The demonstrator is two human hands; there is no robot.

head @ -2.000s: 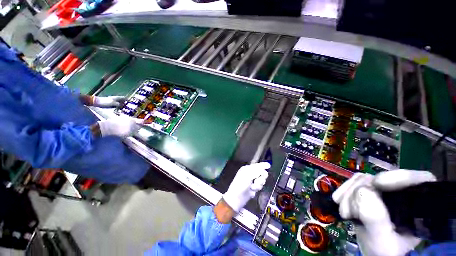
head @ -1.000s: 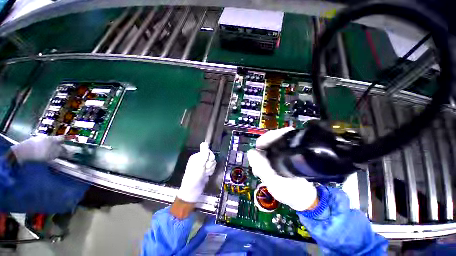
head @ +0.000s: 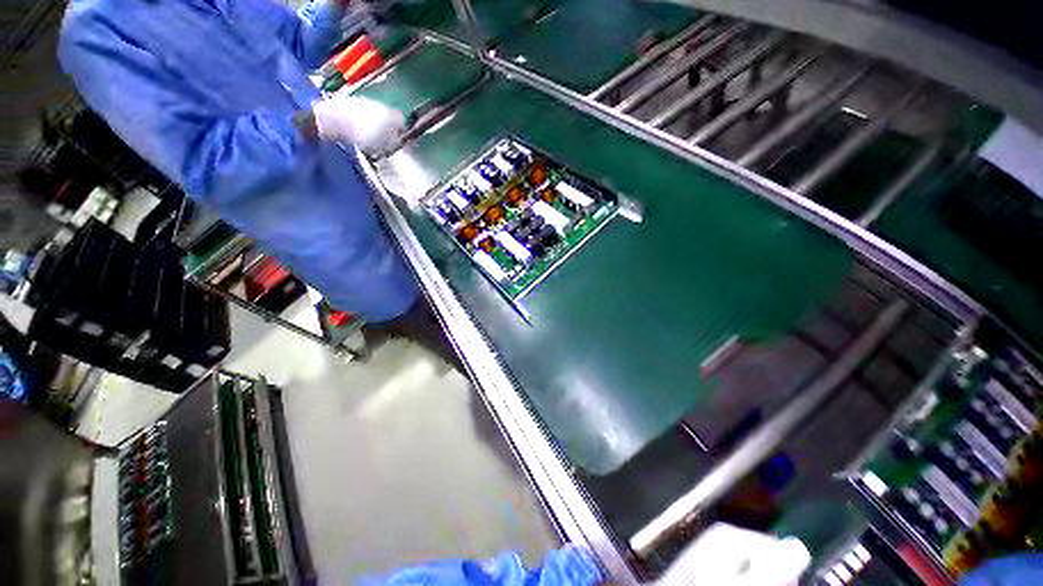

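My left hand (head: 738, 559), in a white glove, is at the bottom edge, cut off and blurred, beside the near board; its fingers are unclear. My right hand is out of the picture; only a bit of blue sleeve (head: 1006, 570) shows at the bottom right corner. A power board with white strips and amber parts (head: 966, 458) lies at the right edge, cut off. A red-orange insulating sheet (head: 921, 563) runs along its near edge. A little of the toroid board (head: 846, 563) shows at the bottom. The screwdriver is not in view.
Another power board in its chassis (head: 520, 218) lies on a green pallet (head: 686, 269). A coworker in a blue smock (head: 246, 126) stands at the left, one white-gloved hand by the pallet. Conveyor rails and rollers (head: 778, 424) run beside it. A rack holding boards (head: 217, 492) stands on the floor.
The view has swung left, so the coworker and pallet sit further right. My right hand and the screwdriver have left the picture, and my left hand is now at the bottom edge.
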